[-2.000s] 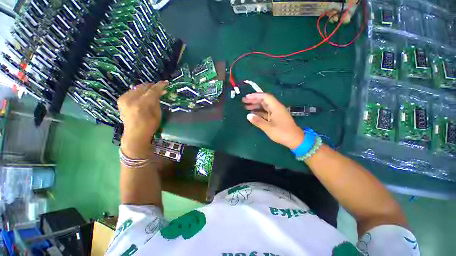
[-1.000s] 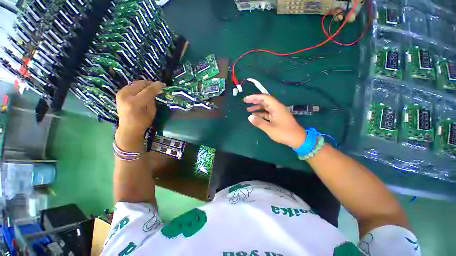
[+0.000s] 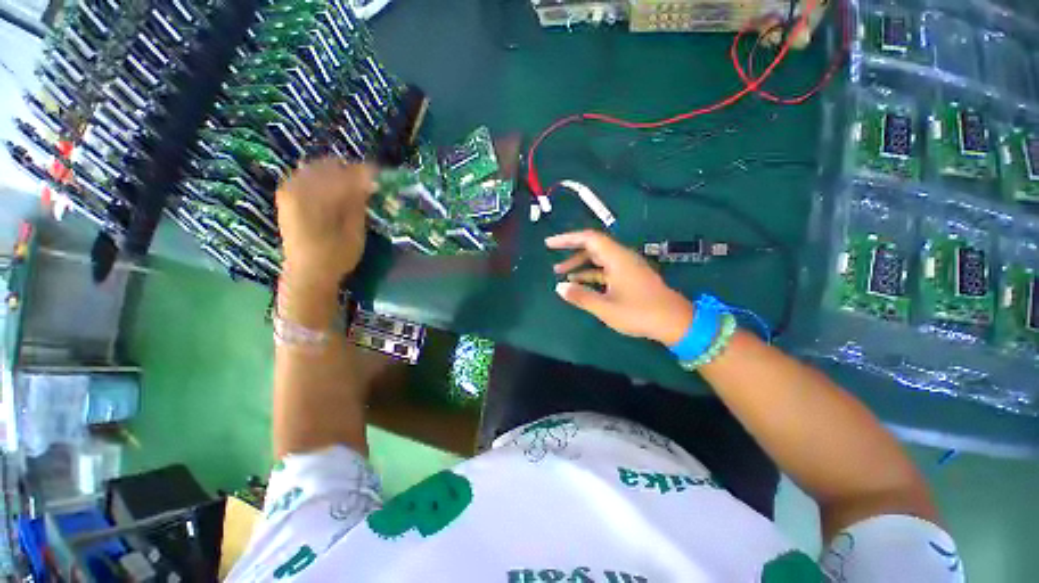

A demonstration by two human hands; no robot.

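My left hand [image 3: 324, 216] is blurred at the right edge of the rack, with bent fingers against the near end of a pile of green circuit boards [image 3: 439, 196]. I cannot tell whether it grips a board. My right hand [image 3: 615, 285] hovers over the mat, palm inward, fingers apart and empty. The red lead [image 3: 533, 171] ends in a small white connector [image 3: 539, 208] just beyond my right fingertips, with a white strip [image 3: 589, 200] beside it. A small dark USB tester [image 3: 687, 249] lies right of my hand.
The black rack [image 3: 182, 142] full of boards stands at left. Clear blister trays [image 3: 820, 319] with single boards lie at right. Instruments [image 3: 706, 14] stand at the back. An open box [image 3: 427, 404] with a green piece sits below the bench edge.
My left hand has moved slightly up and to the right beside the boards. My right hand has shifted slightly left and down, uncovering more of the white strip and the USB tester.
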